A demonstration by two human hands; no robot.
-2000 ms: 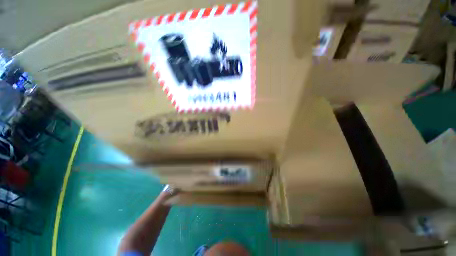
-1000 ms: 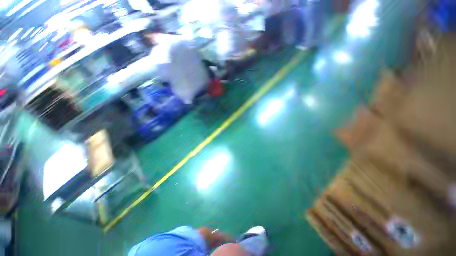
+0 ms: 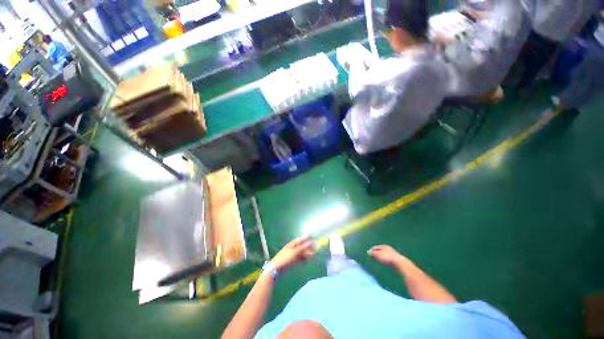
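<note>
My left hand (image 3: 293,253) is low in the centre of the head view, loosely bent and empty, with a band at the wrist. My right hand (image 3: 386,253) is to its right, loosely curled, with nothing visible in it. Both are in the air over the green floor and touch nothing. Nearest in front, to the left, stands a low metal-framed trolley (image 3: 260,228). On it are a flat grey-white sheet (image 3: 171,228) and a long brown cardboard piece (image 3: 225,215).
Stacked brown cardboard (image 3: 159,106) lies at the end of the green-topped bench (image 3: 232,111). White boxes (image 3: 301,79) stand farther along it. Blue crates (image 3: 285,152) sit below. A seated person (image 3: 397,99) and others work there. A yellow line (image 3: 424,190) crosses the floor.
The view has swung from the large labelled carton to the bench and trolley, which now appear closer. The cartons at right have left the view, except a brown corner. Both hands now show.
</note>
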